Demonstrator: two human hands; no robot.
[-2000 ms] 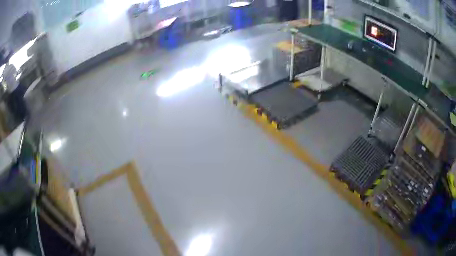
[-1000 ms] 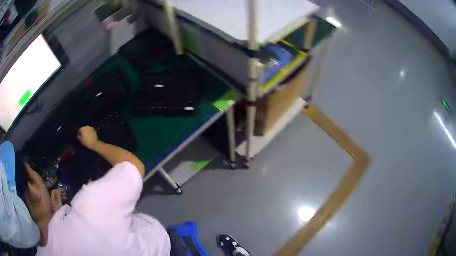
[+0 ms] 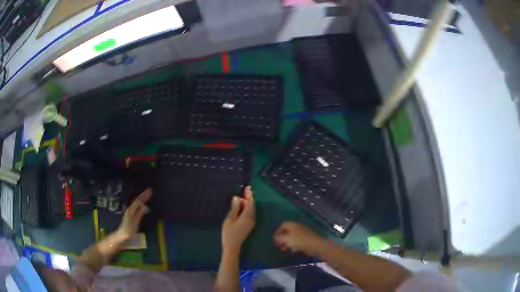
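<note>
Several bare hands work over black component trays on a green-matted bench, and I cannot tell which are mine. One hand [image 3: 239, 217] touches the right edge of the front middle tray [image 3: 202, 188]. Another hand [image 3: 134, 217] is near that tray's left edge. A third hand [image 3: 293, 236], its forearm coming from the lower right, rests loosely curled over the mat [image 3: 262, 222]. A tilted tray with white label [image 3: 325, 177] lies to the right, apart from that hand. The finger grips are blurred.
More black trays lie behind, one with a white label [image 3: 236, 108] and one at the right back [image 3: 333, 74]. A lit screen [image 3: 122, 40] hangs above. A grey partition [image 3: 425, 165] and pale post [image 3: 413, 71] stand right. Clothing shows along the bottom edge.
The view has swung from the aisle to the bench and is now closer above the trays. The monitor and trays sit further right in the picture, and three hands show near the front trays.
</note>
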